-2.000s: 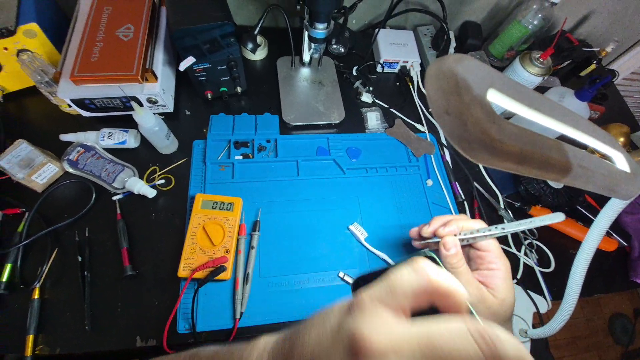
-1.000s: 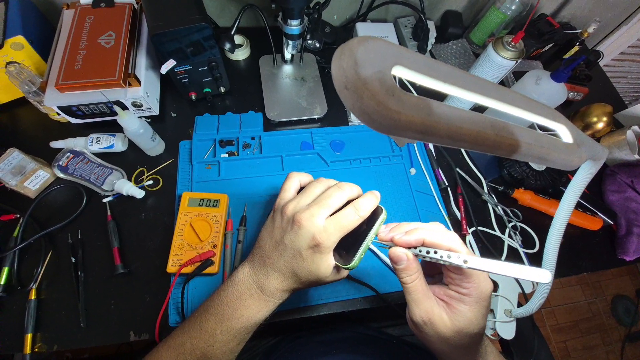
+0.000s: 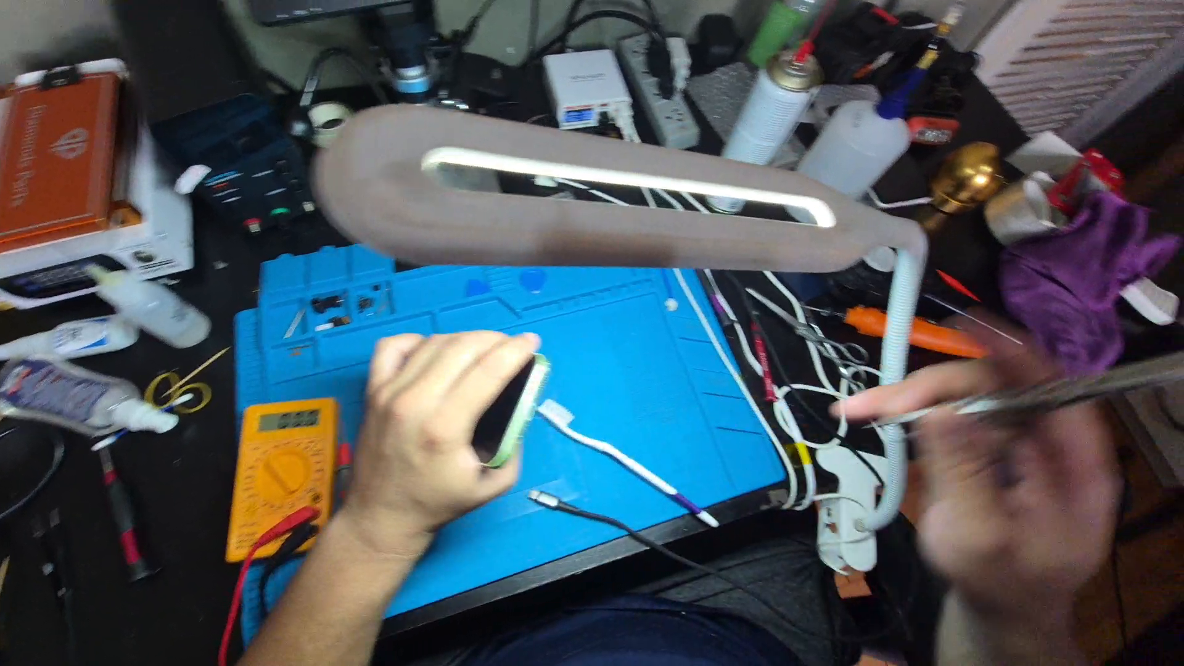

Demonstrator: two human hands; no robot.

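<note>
My left hand grips a smartphone with a light green edge, tilted on its side above the blue silicone repair mat. My right hand, blurred, is off to the right past the mat and holds metal tweezers. A white toothbrush lies on the mat just right of the phone, its bristles toward it. Below it lies a dark cable with a metal plug. An orange multimeter rests left of my left hand, its red and black leads plugged in.
A lamp head on a flexible arm hangs over the mat's back part. White cables, scissors and an orange-handled tool lie at the right. Bottles, a screwdriver and boxes are at the left.
My right hand has moved away from the phone to the right, still holding the tweezers. The toothbrush and cable on the mat now show more fully. The view has shifted.
</note>
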